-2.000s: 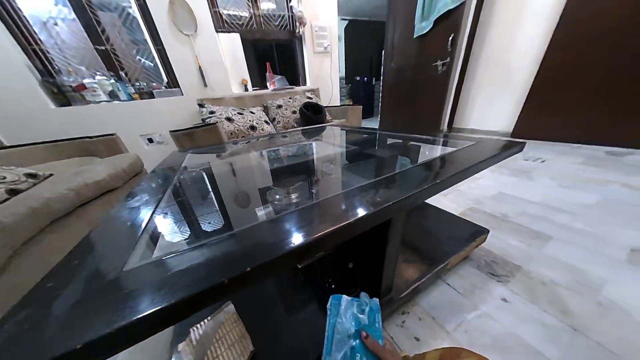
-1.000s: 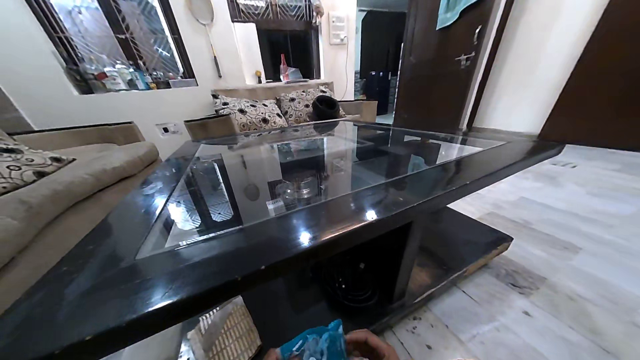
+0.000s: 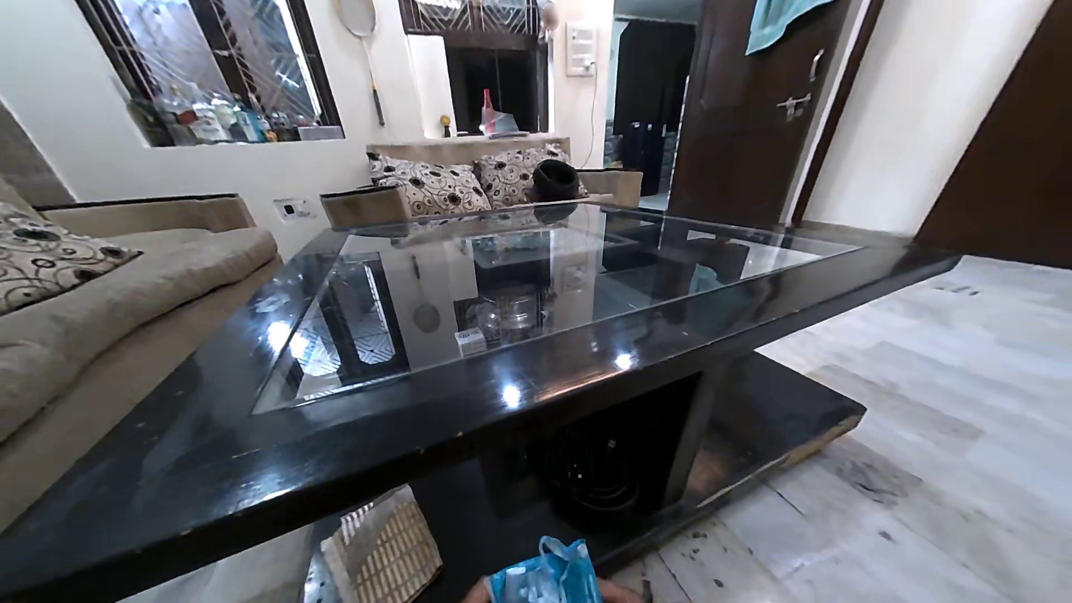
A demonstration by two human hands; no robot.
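Observation:
A blue and clear plastic packet (image 3: 544, 578) shows at the bottom edge of the head view, in front of the black table. My left hand (image 3: 477, 591) is at the packet's left side and my right hand (image 3: 618, 593) at its right side, both closed on it. Only small parts of the hands show; the rest is cut off by the frame's lower edge. The packet's lower part is also out of view. Left of the packet, a woven box or basket (image 3: 389, 548) lies tilted under the table's edge.
The black table (image 3: 469, 410) with a glass top fills the middle, its lower shelf (image 3: 770, 419) reaching right. A coiled dark cable (image 3: 590, 477) lies beneath. A beige sofa (image 3: 126, 327) stands at left, another (image 3: 368, 205) behind. Marble floor (image 3: 946, 402) lies at right.
The packet has sunk lower in the view since two seconds ago, when one hand showed at its right side. Both hands now show at its sides. The view has swung slightly left.

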